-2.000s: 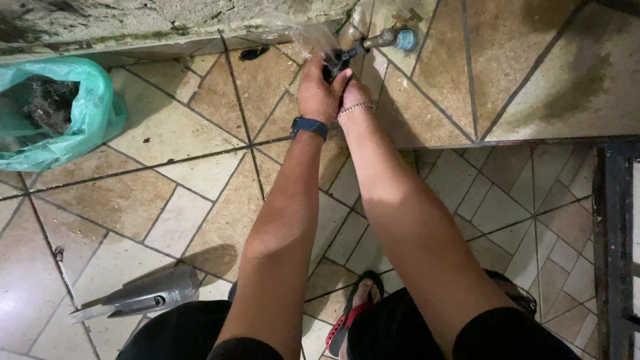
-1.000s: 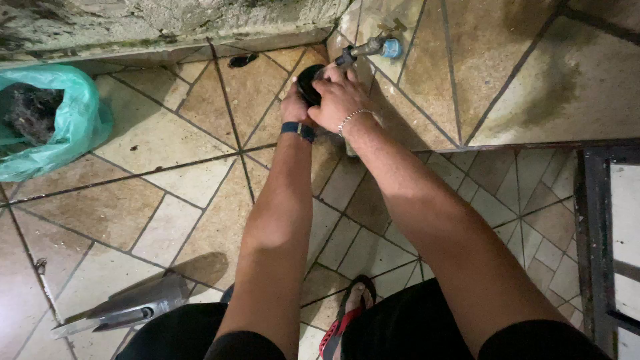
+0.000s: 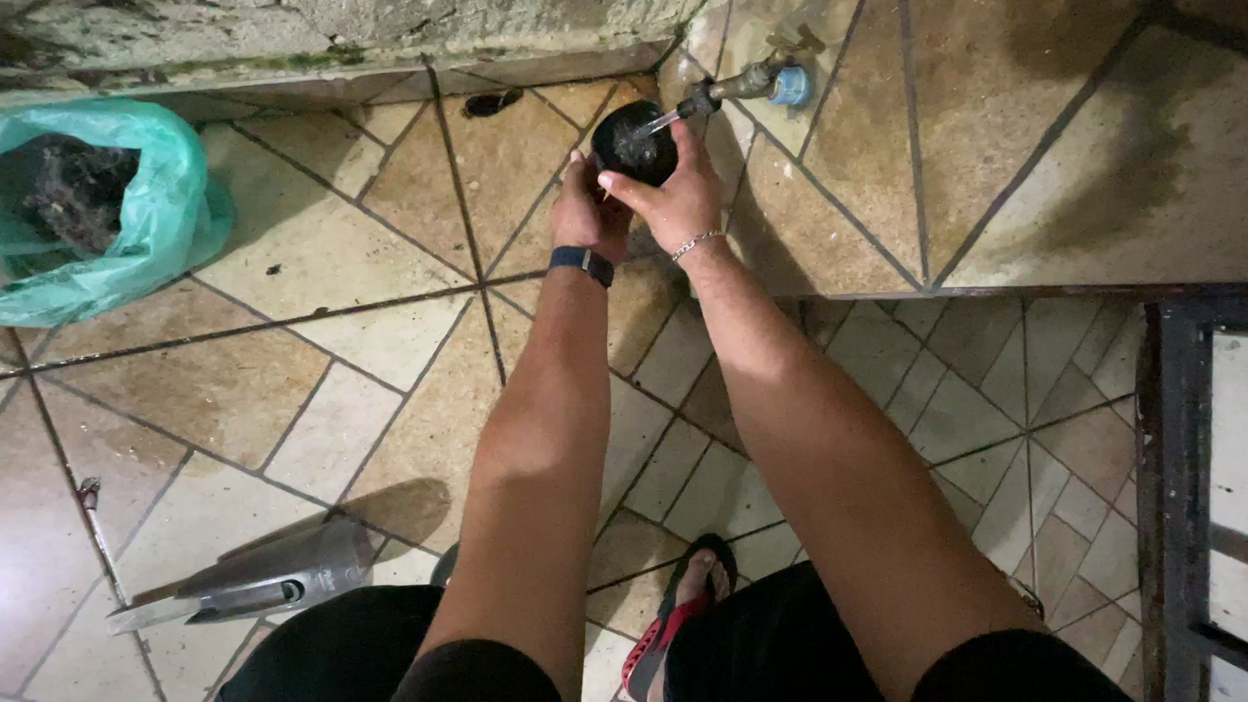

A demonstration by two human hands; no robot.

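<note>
Water runs from a wall faucet (image 3: 746, 86) with a black nozzle into a round black cup-like container (image 3: 624, 136). My left hand (image 3: 589, 210), with a dark watch band at the wrist, grips the container's lower left side. Around its right side is my right hand (image 3: 681, 190), wearing a chain bracelet, its fingertips close to the nozzle. Bubbling water shows inside the container. The undersides of the container and some left fingers are hidden.
At the left stands a green plastic bag (image 3: 180, 195) holding dark, fluffy debris. A translucent gray plastic vacuum part (image 3: 283, 575) lies at lower left. The mossy wall (image 3: 341, 34) runs behind; a dark metal frame (image 3: 1175, 468) stands at right.
The black container has turned so that its opening faces up under the water stream. Both hands have changed their hold on it.
</note>
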